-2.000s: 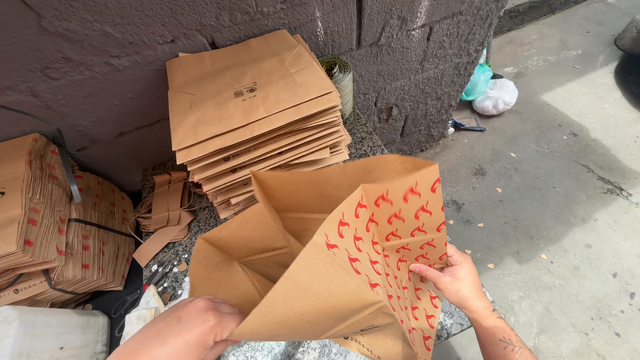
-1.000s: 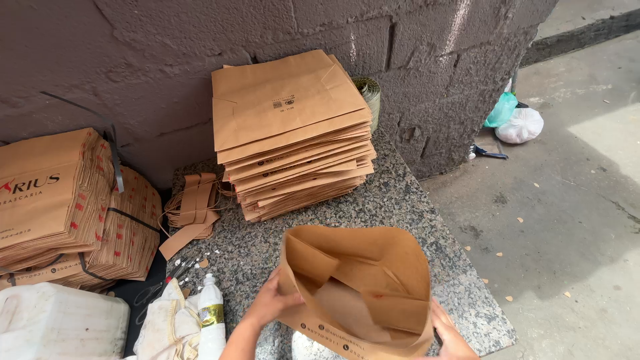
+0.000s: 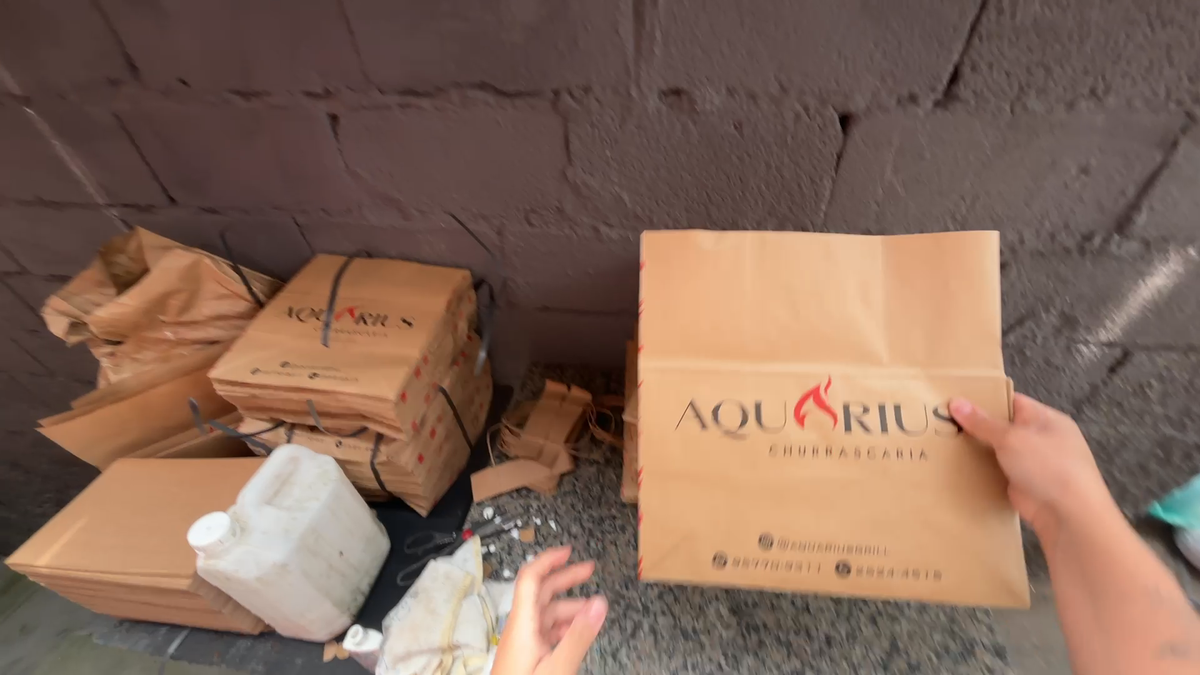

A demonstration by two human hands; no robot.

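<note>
My right hand (image 3: 1045,455) grips the right edge of a printed brown paper bag (image 3: 806,309), its thumb on the printed front. The bag is upright and faces me above the granite surface (image 3: 675,628). It hides most of a stack of brown paper bags (image 3: 631,431) behind it. My left hand (image 3: 548,614) is off the bag, to its lower left, with fingers apart and nothing in them. Beside that hand lies a stained white cloth (image 3: 436,609). Paper handle strips (image 3: 544,422) lie in a small heap behind.
Strapped bundles of printed bags (image 3: 347,328) stand at the left by the block wall (image 3: 469,150). In front are a white plastic jug (image 3: 295,544) and flat brown paper stock (image 3: 122,534). Scissors (image 3: 441,541) lie near the cloth. A teal plastic bag (image 3: 1179,506) is at the far right.
The bag was held open in both hands; now it is upright and flattened in my right hand alone. My left hand has let go. The view has swung left.
</note>
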